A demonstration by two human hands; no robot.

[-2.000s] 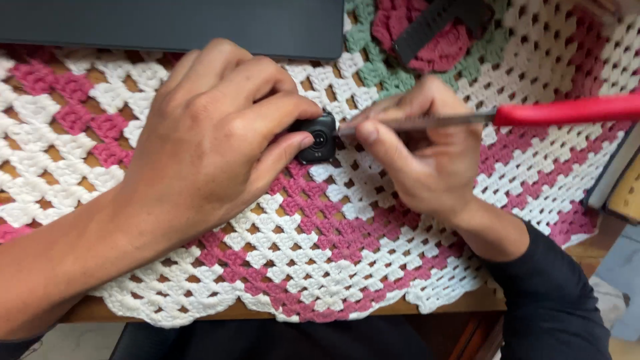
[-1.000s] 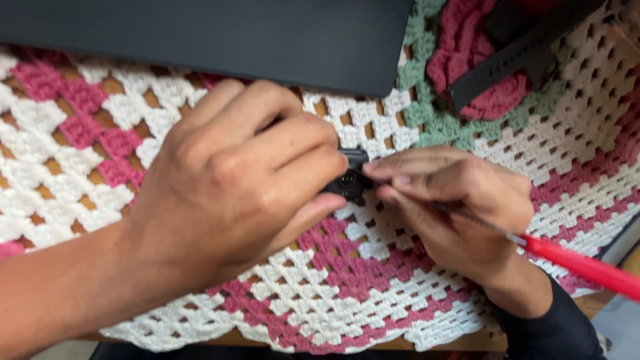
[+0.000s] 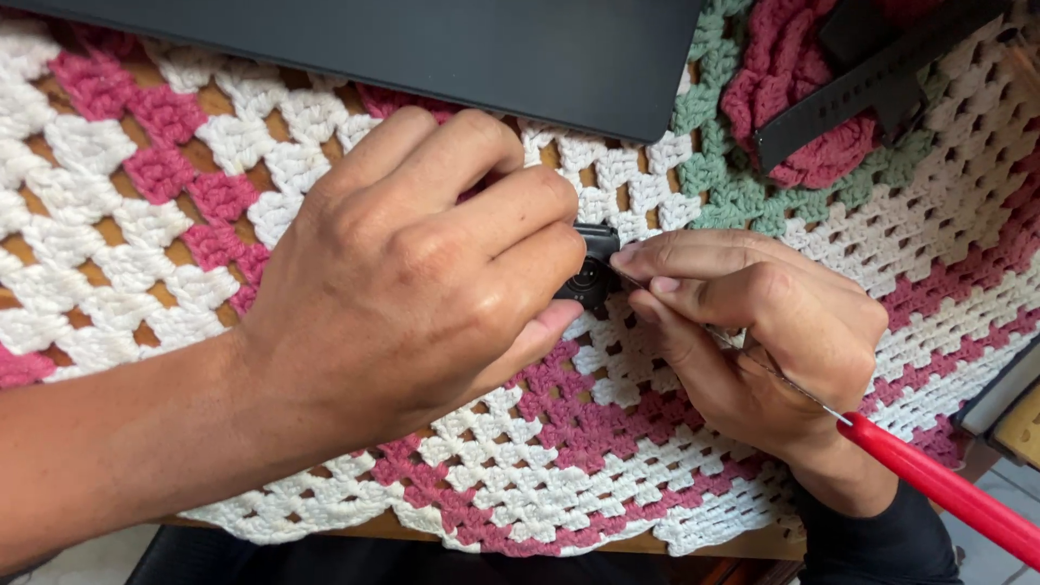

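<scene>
My left hand [image 3: 439, 276] grips a small black watch case [image 3: 587, 275] by its left side, fingertips above and thumb below. The case's round sensor side faces up. My right hand [image 3: 756, 325] pinches the thin metal shaft of a red-handled tool [image 3: 934, 479] between thumb and fingers, the tip at the case's right edge. The tip itself is mostly hidden by my fingers. The red handle slants down to the lower right, outside my grip.
A crocheted cover [image 3: 504, 479] in white, pink and green lies over a wooden table. A dark flat device [image 3: 406, 49] lies along the top. A black watch strap [image 3: 861, 89] rests on a pink crocheted flower [image 3: 780, 97]. Book-like objects [image 3: 1003, 398] sit at the right edge.
The tool's red handle has swung from pointing right to slanting toward the lower right. My left hand has kept hold of the watch case. The view has moved closer.
</scene>
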